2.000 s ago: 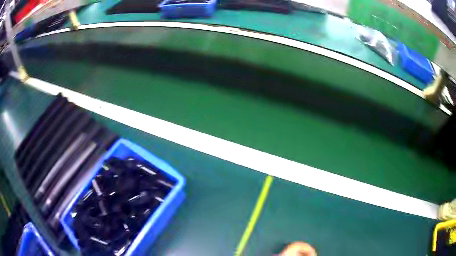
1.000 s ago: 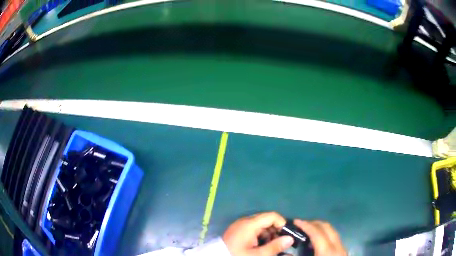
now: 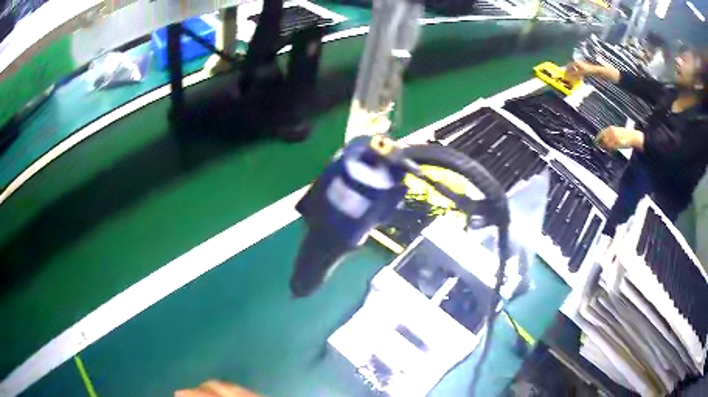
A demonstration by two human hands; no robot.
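A small part of a hand, by its place my left hand (image 3: 215, 391), shows at the bottom edge, lower left, cut off; its fingers and anything in them are hidden. My right hand is not in view. A dark-blue electric screwdriver (image 3: 349, 201) hangs in front of me, blurred, tip pointing down, with a black cord curving to the right. Behind and below it stands a white screw feeder (image 3: 415, 318) with a dark opening on top. No hand touches the screwdriver.
A yellow tray (image 3: 388, 242) lies behind the feeder. Stacked leg sheets (image 3: 636, 302) stand at right. Another person (image 3: 660, 139) works at the upper right. The white conveyor rail (image 3: 194, 260) crosses the left. A clear bag (image 3: 116, 71) and blue bin (image 3: 186, 40) are beyond.
The view has swung right, so the blue parts bin and legs beside it left the picture. The screwdriver and feeder came in. Both hands held a black part; now only one hand's edge shows.
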